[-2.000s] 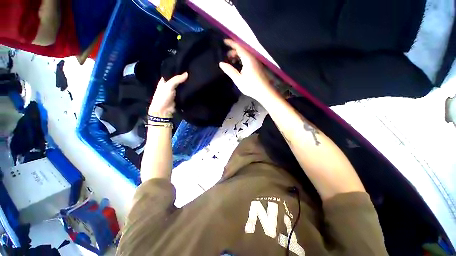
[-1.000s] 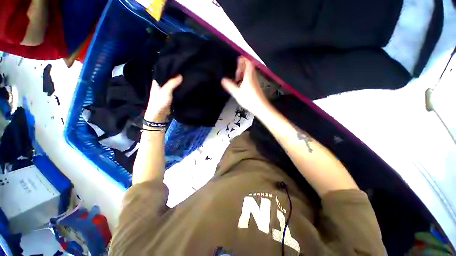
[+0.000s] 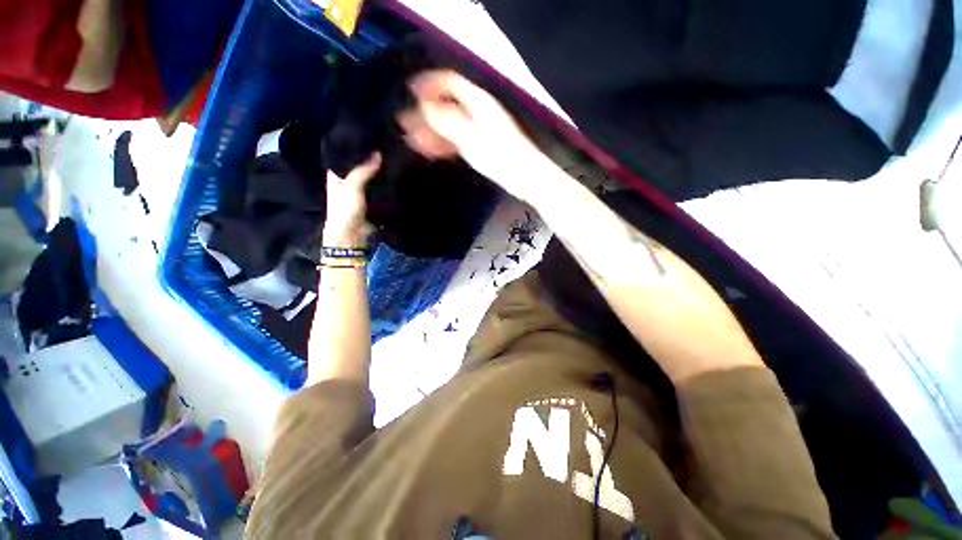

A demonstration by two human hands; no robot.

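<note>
A bundle of black cloth (image 3: 422, 211) is held over the right side of a blue plastic crate (image 3: 185, 227). My left hand (image 3: 350, 195) grips the bundle at its left edge, thumb on top and fingers hidden behind the cloth. My right hand (image 3: 435, 114) is blurred and lies at the upper part of the bundle; whether its fingers grip the cloth cannot be told. Black and white cut pieces (image 3: 280, 211) lie inside the crate.
A white table (image 3: 781, 253) with a purple edge is on the right, bearing a large black panel (image 3: 728, 105). Red cloth (image 3: 42, 53) hangs at upper left. A white box (image 3: 79, 390) stands at lower left. Scraps litter the floor.
My right hand has moved left and up, from the bundle's right side onto its upper part. My left hand stays at the left edge. The bundle's upper part looks more bunched.
</note>
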